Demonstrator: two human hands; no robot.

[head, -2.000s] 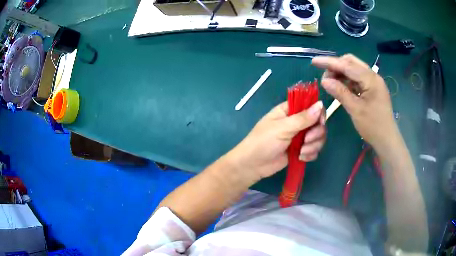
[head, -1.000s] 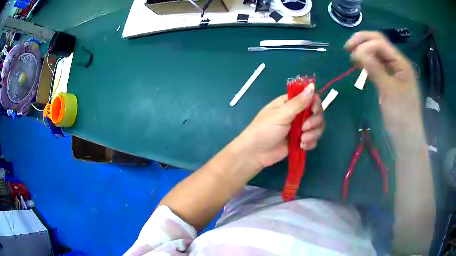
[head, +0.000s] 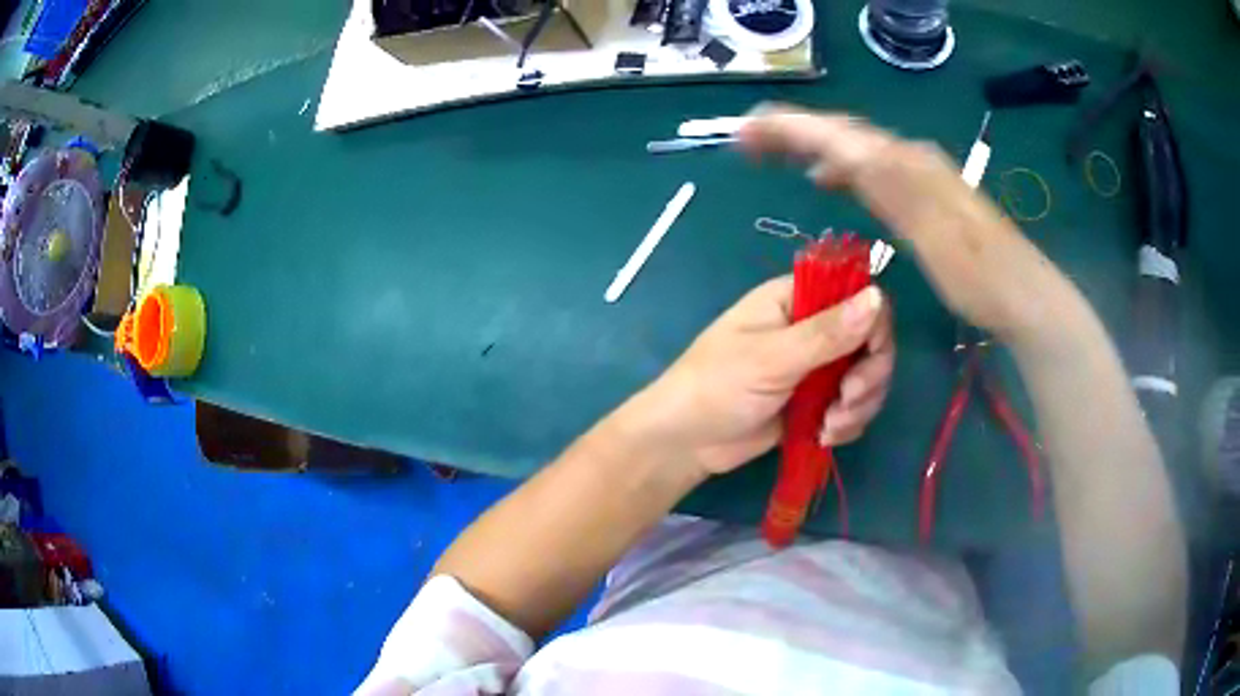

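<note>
My left hand (head: 762, 374) grips a red lead wire bundle (head: 811, 394) upright near the bench's front edge. The wire tips stick out above my fingers, and one loose red strand hangs beside the banded lower end. My right hand (head: 884, 177) is blurred above the mat, over the right part of the tweezers (head: 707, 128); whether it holds anything cannot be told. Red-handled side cutters (head: 982, 422) lie open on the green mat to the right of the bundle. A small wire loop (head: 777, 227) shows just above the wire tips.
A plastic stick (head: 650, 242) lies left of the bundle. A knife-like tool (head: 976, 163), rubber bands (head: 1025, 193) and a thick black cylinder (head: 1156, 204) lie at right. A white board (head: 449, 93) and solder-like spool (head: 908, 34) are at the back. A yellow-orange tape roll (head: 170, 331) is at left.
My right hand drew a red strand out to the right, then moved left over the tweezers. A loose strand now hangs beside the bundle's lower end. The view has shifted slightly.
</note>
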